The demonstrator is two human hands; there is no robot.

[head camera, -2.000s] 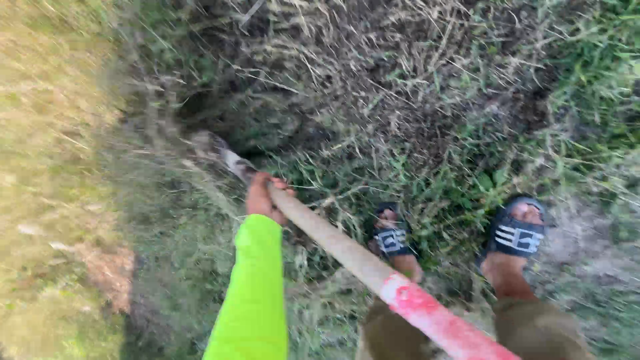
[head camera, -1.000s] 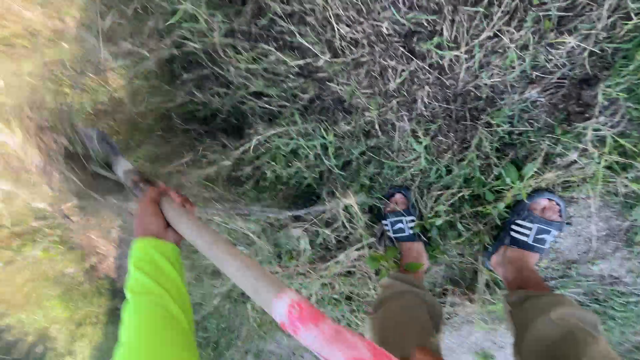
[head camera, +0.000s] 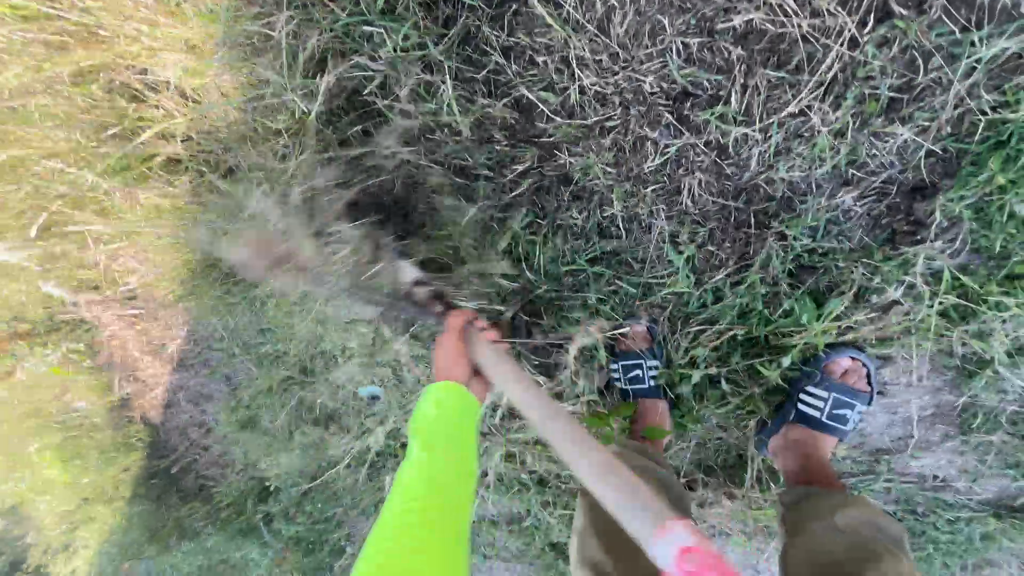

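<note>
My left hand (head camera: 464,352), in a bright yellow-green sleeve, grips a long-handled tool by its shaft (head camera: 560,436) low down, close to the tool's head. The shaft is pale and rod-like, with red at its lower right part, and slants from upper left to the bottom of the view. Beyond the hand, the tool's far end (head camera: 412,276) is blurred and partly hidden in grass, so its kind cannot be told. Blurred loose grass (head camera: 272,240) lies to the upper left of it. My right hand is out of view.
My feet in dark sliding sandals (head camera: 638,372) with white stripes stand on grass and bare soil, right of the shaft. Dry cut grass (head camera: 720,120) covers the ground ahead. Sunlit grass (head camera: 88,160) lies at the left, and a small pale-blue object (head camera: 370,393) near my sleeve.
From one second ago, my left hand and the tool's far end have moved right, closer to my feet. Before that they had swung out left. The hand keeps its grip throughout.
</note>
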